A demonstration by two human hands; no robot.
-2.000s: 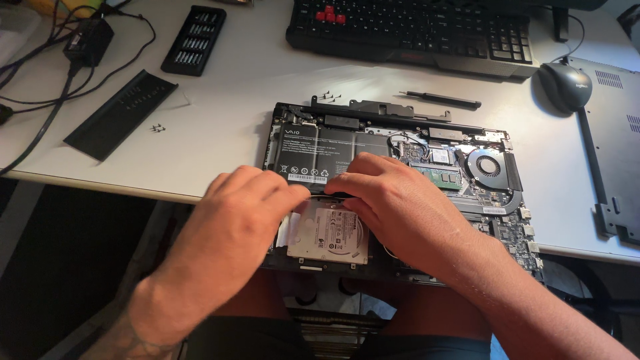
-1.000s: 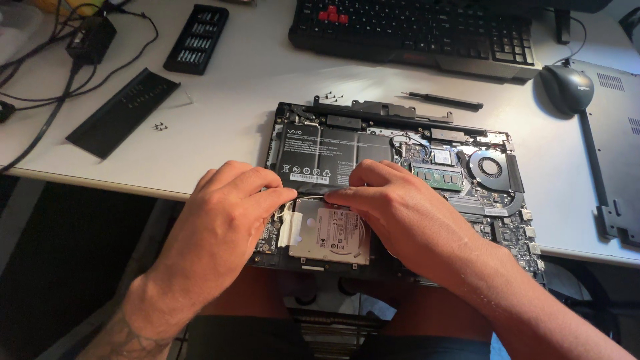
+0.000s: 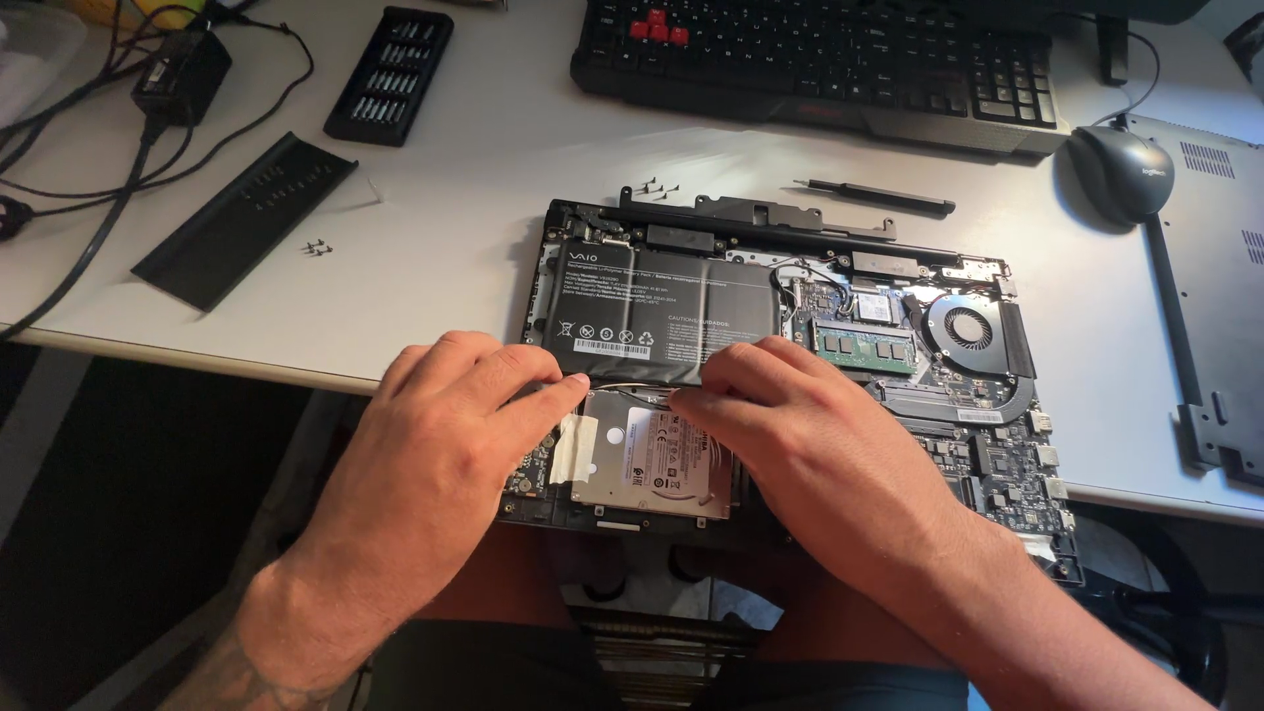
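An opened laptop chassis [image 3: 760, 523] reaches over the desk's front edge, its inside facing up. My left hand [image 3: 444, 444] has thumb and forefinger close together at the battery's lower left edge, beside a thin cable [image 3: 632, 386]. My right hand [image 3: 820, 444] rests its fingertips at the cable's right part, between the black VAIO battery [image 3: 632, 306] and the silver hard drive [image 3: 632, 464]. Whether either hand pinches the cable is hidden by the fingers. White tape [image 3: 572, 449] lies along the drive's left side. A cooling fan [image 3: 966, 328] and a green memory module [image 3: 861, 346] sit at the right.
Behind the laptop lie a screwdriver [image 3: 879, 196] and small screws [image 3: 657, 188]. A bit case [image 3: 389, 77], black plastic strip [image 3: 247, 222], more screws [image 3: 317, 248] and a power adapter [image 3: 182, 77] are left. Keyboard [image 3: 820, 69], mouse [image 3: 1121, 176] and laptop bottom cover [image 3: 1215, 296] stand behind and right.
Both hands have shifted slightly at the gap between battery and drive. The left hand has moved a little away from the right since the first frame, and the tape beside the drive shows more fully.
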